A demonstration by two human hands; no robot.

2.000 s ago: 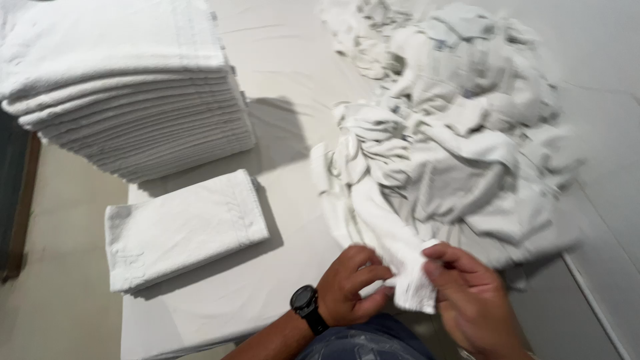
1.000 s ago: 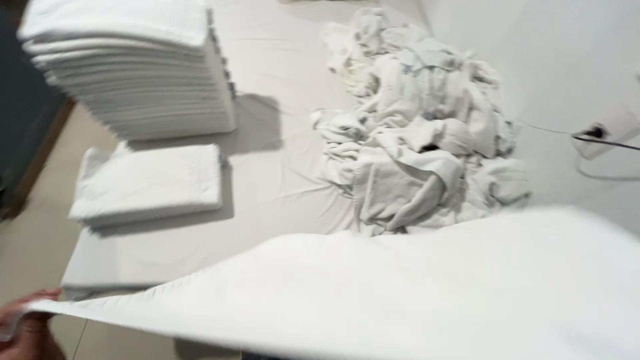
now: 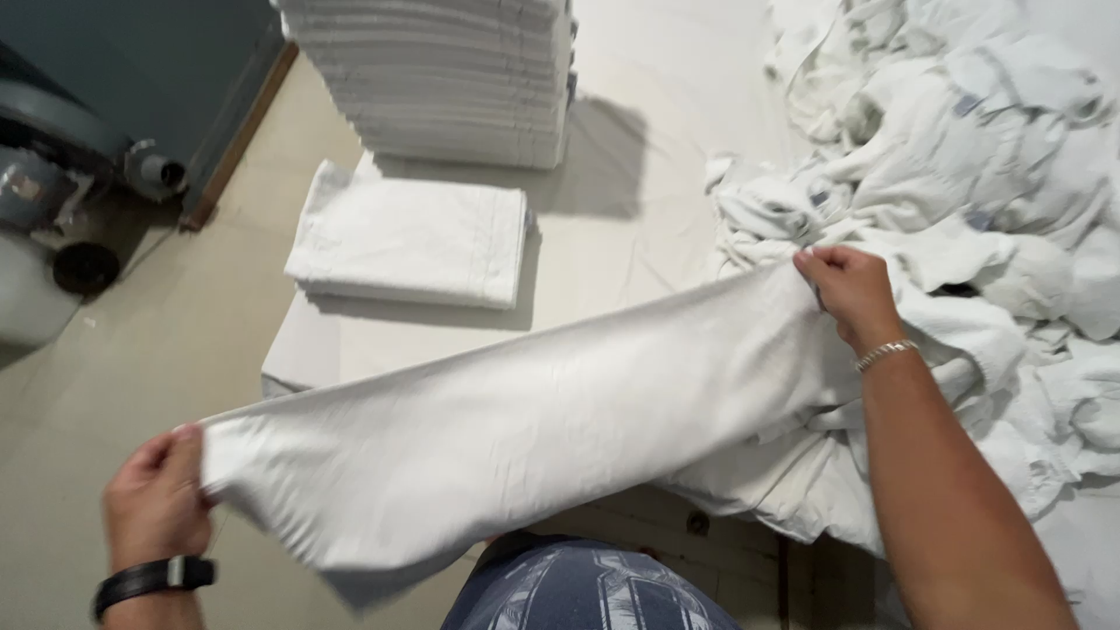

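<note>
A white cloth (image 3: 525,411) is stretched between my two hands, slanting up to the right above the front edge of the table. My left hand (image 3: 162,490), with a black watch strap at the wrist, grips its left end. The other end is pinched in my right hand (image 3: 849,284), which wears a metal bracelet and is over the edge of a heap of crumpled white cloths (image 3: 980,175). A folded white cloth bundle (image 3: 411,236) lies beyond the stretched cloth, and a tall stack of folded white cloths (image 3: 464,87) stands behind it.
The table (image 3: 612,254) has a white cover. On the floor at the left are dark machine parts (image 3: 52,192) beside a dark panel (image 3: 166,61) with a brown edge. My lap in patterned blue fabric (image 3: 586,586) is at the table's front.
Two seconds ago both hands were close together on a bunched cloth by the heap; now they are wide apart with a cloth taut between them. The view has shifted.
</note>
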